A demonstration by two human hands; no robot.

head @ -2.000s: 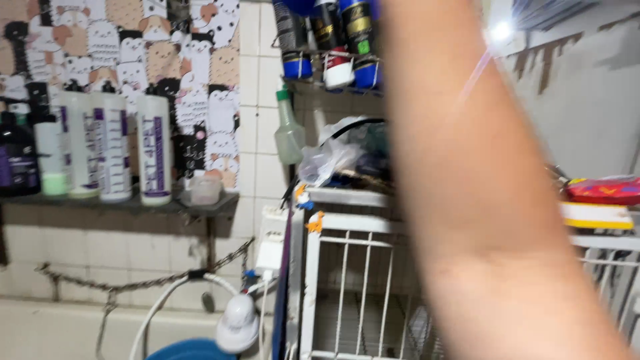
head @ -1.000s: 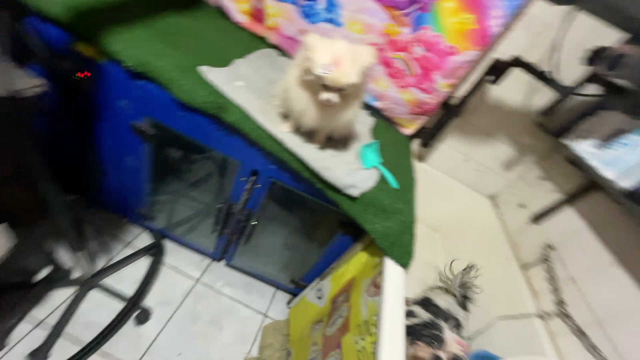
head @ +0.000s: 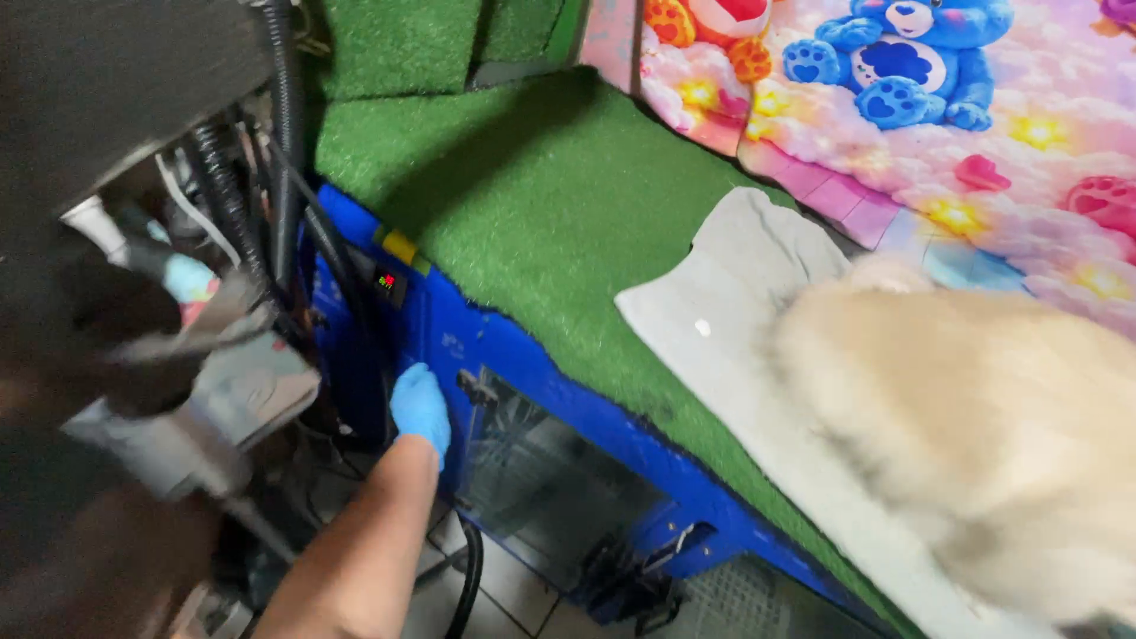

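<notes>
My left hand point(head: 421, 410), in a light blue glove, reaches to the front of a blue cabinet point(head: 515, 351), just below a small panel with a lit display point(head: 388, 282). Its fingers look drawn together against or near the blue surface; whether they hold anything is hidden. My right hand is out of view. At the right a fluffy cream-coloured dog point(head: 958, 399), blurred, is on a light grey cloth point(head: 701, 324). The cloth lies over green artificial turf point(head: 532, 222) that covers the cabinet top.
Black corrugated hoses point(head: 286, 151) and cables hang at the left, beside a blurred dark object. The cabinet has a glass door point(head: 555, 470) with a black latch. A printed cartoon-bear covering point(head: 1021, 169) borders the turf. White floor tiles point(head: 515, 568) and a black tube point(head: 470, 577) show below.
The view has swung from a shelf and wire cage to the cabinet. My gloved left hand now shows at the cabinet front. The dog, upright and facing me one second ago, now shows its furry body, closer.
</notes>
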